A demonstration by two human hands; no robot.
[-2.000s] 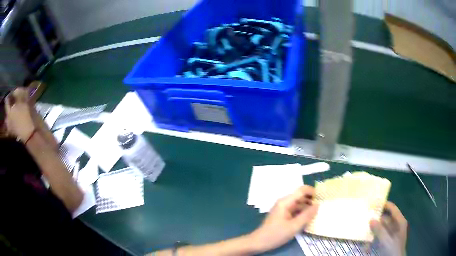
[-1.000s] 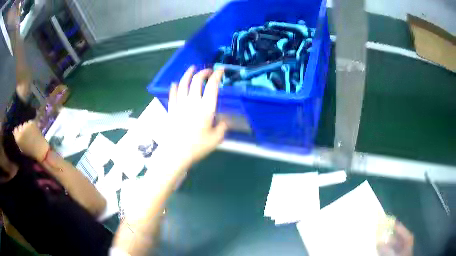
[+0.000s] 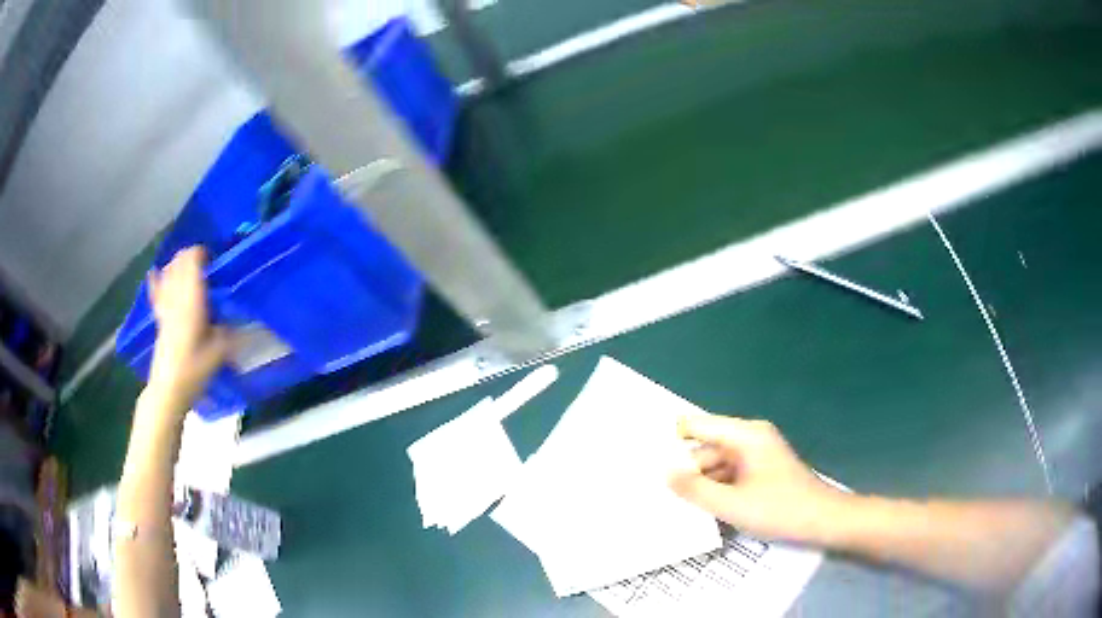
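Note:
My left hand (image 3: 187,326) is at the near left rim of the blue plastic bin (image 3: 332,284), fingers hooked over it, slightly blurred. Dark and light-blue parts (image 3: 280,191) show inside the bin. My right hand (image 3: 749,477) pinches the right side of a blank white sheet (image 3: 604,483), its fingers curled; the fingertips' exact hold is partly hidden. A sheet with black-outlined rectangles (image 3: 725,579) lies under it, mostly covered. Small white paper pieces (image 3: 465,471) lie to the left, touching or overlapped by the white sheet, with a rounded paper strip (image 3: 528,389) beside them.
A grey metal post (image 3: 411,217) rises from the white rail (image 3: 689,284) and hides part of the bin. A thin metal strip (image 3: 852,290) lies by the rail. A bottle (image 3: 242,525) and more sheets (image 3: 91,543) are at lower left, near another person's hand (image 3: 42,601).
The view has turned right and tilted. My left hand has gone from reaching open at the bin to holding its rim. The yellowish stack seen earlier no longer shows; a blank white sheet is there.

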